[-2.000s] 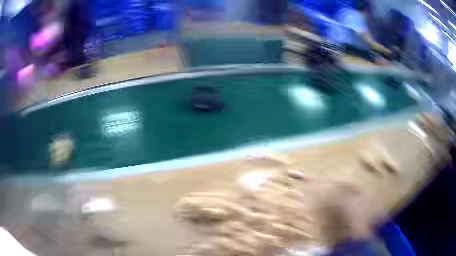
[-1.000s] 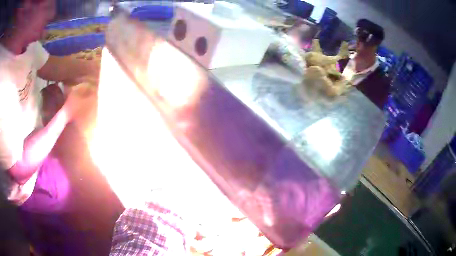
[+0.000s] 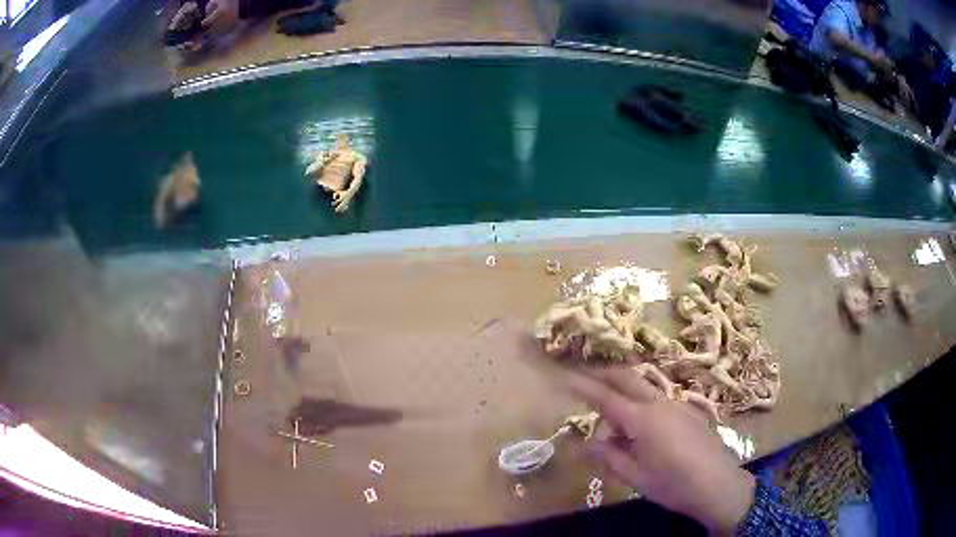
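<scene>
Tan figure arms [image 3: 718, 336] lie heaped on the bench at the right of centre. My right hand [image 3: 671, 451] looks bare and is over the bench at the heap's near edge. Its fingers are blurred and spread towards the left, with nothing visible held. My left hand is not in view. A small clear oval dish [image 3: 526, 454] sits left of my right hand, with a pale thin stick across its rim and a small tan piece by the stick. A figure torso with arms [image 3: 339, 171] lies on the green belt.
The green conveyor belt [image 3: 451, 147] crosses behind the bench. It also carries a blurred tan piece [image 3: 178, 191] and a dark clump [image 3: 660, 108]. Two crossed sticks [image 3: 297, 442] lie at the left. A blue bin [image 3: 891, 462] of tan parts stands below right. A person [image 3: 847, 34] is at the far right.
The view has swung from the glaring heating box and other workers back to the bench and belt. My right hand now shows at the heap of arms.
</scene>
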